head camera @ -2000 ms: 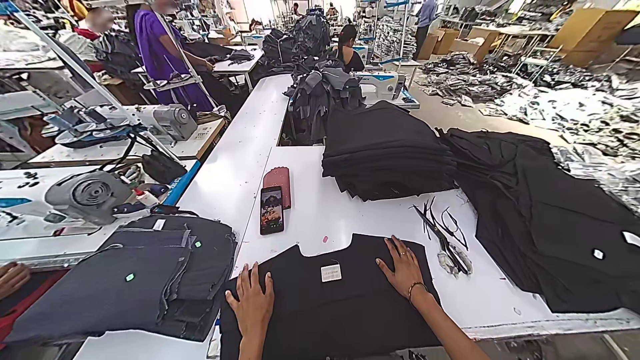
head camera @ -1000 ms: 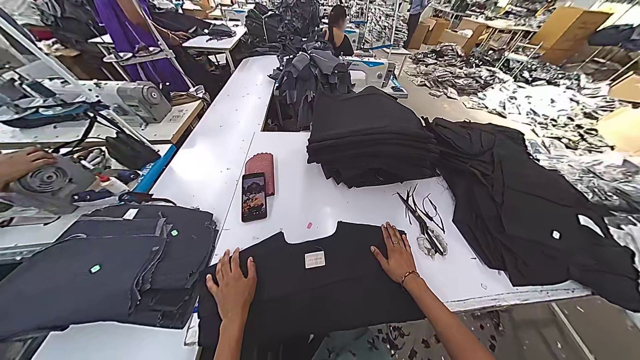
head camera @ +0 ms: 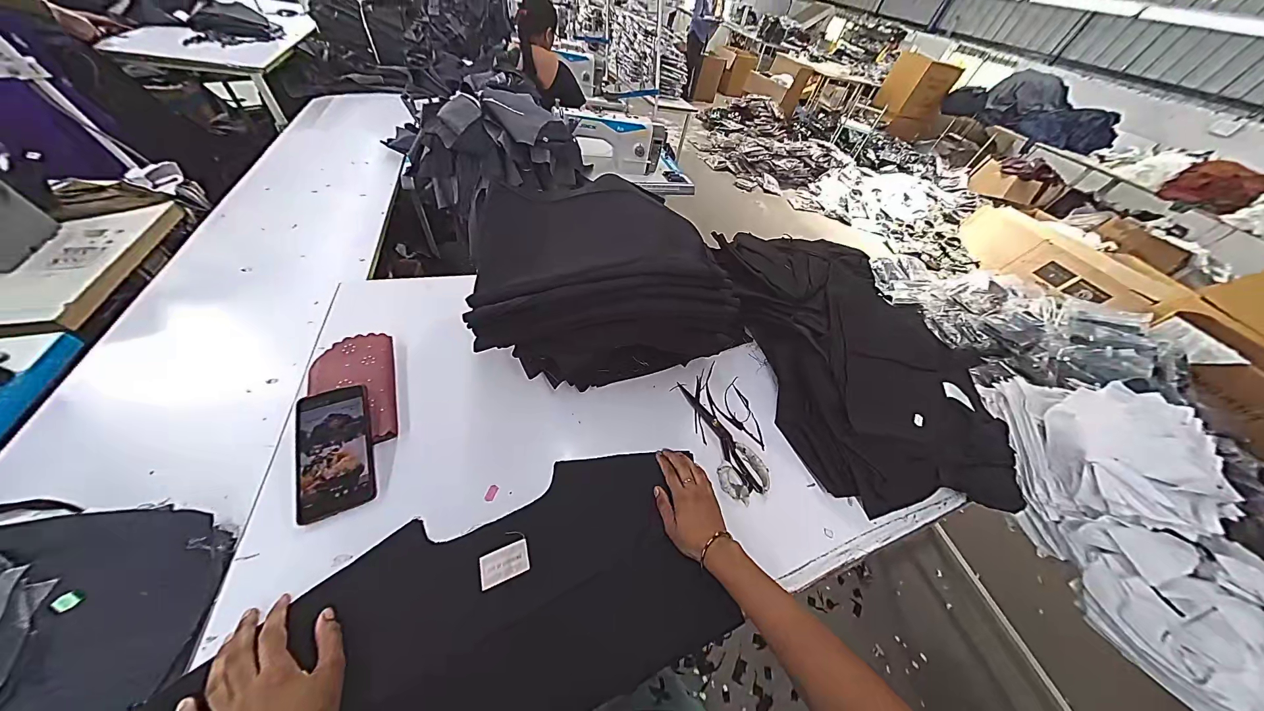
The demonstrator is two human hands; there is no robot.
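A black garment piece (head camera: 553,602) lies flat on the white table in front of me, its curved neckline facing away. A white label (head camera: 505,565) with writing rests on it. My left hand (head camera: 272,662) lies palm down on its left part, fingers spread. My right hand (head camera: 688,504) rests flat near its upper right corner, with a bangle at the wrist. Scissors (head camera: 726,439) with wrapped handles lie just beyond my right hand, beside dark thread scraps. Farther back stands a stack of folded black fabric (head camera: 602,286). A smartphone (head camera: 336,454) leans on a pink scalloped case (head camera: 357,380).
More black garments (head camera: 869,365) hang over the table's right edge. Dark cut pieces (head camera: 99,602) lie at the left. A sewing machine (head camera: 617,143) and a seated person (head camera: 545,59) are beyond the stack. Piles of white fabric (head camera: 1136,474) and cardboard boxes cover the floor at right.
The view has turned to the right. Both hands stay on the black piece, which lies flat throughout. Another person's hand at the left edge in the earlier frames is out of view.
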